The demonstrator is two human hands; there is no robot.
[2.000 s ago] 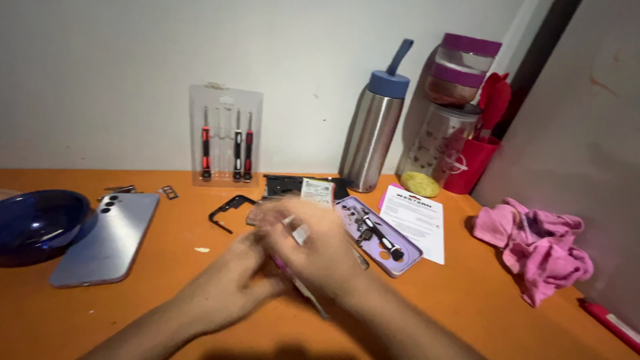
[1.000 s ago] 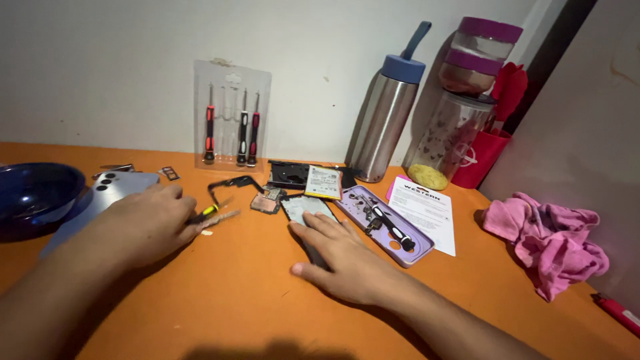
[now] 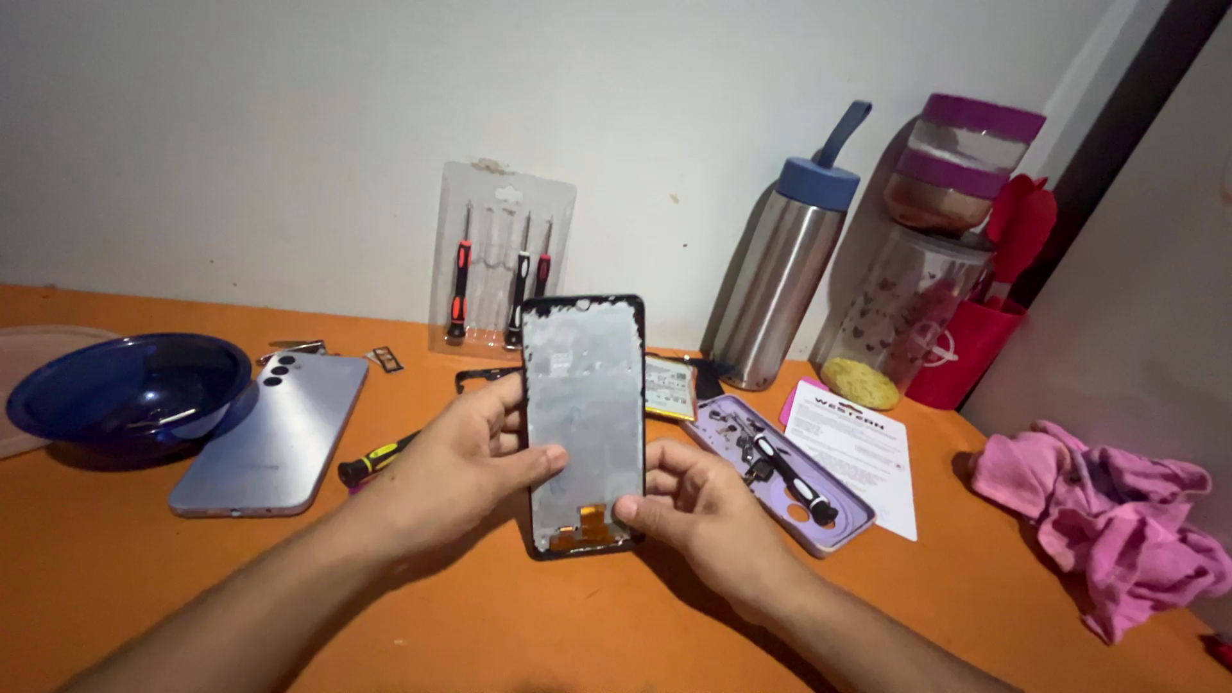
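A phone's display panel (image 3: 585,423) is held upright in the head view, its grey back and orange flex cable facing me. My left hand (image 3: 481,452) grips its left edge, thumb across the back. My right hand (image 3: 698,505) holds the lower right edge. Behind the panel, partly hidden, are a phone battery (image 3: 669,387) and a black plastic frame (image 3: 481,375). A yellow and black screwdriver (image 3: 371,462) lies by my left wrist. Right of the panel, a lilac phone case (image 3: 847,520) holds small parts and a black and white screwdriver (image 3: 794,478).
At left are a blue glass bowl (image 3: 125,395), a silvery phone (image 3: 274,433) and a SIM tray (image 3: 387,359). A screwdriver blister pack (image 3: 500,260) leans on the wall near a steel bottle (image 3: 789,279). A printed card (image 3: 866,462) and pink cloth (image 3: 1097,510) lie right.
The display panel, flat on the table under my right hand a second ago, is now raised upright. My left hand has moved right from the yellow screwdriver and now grips the panel too.
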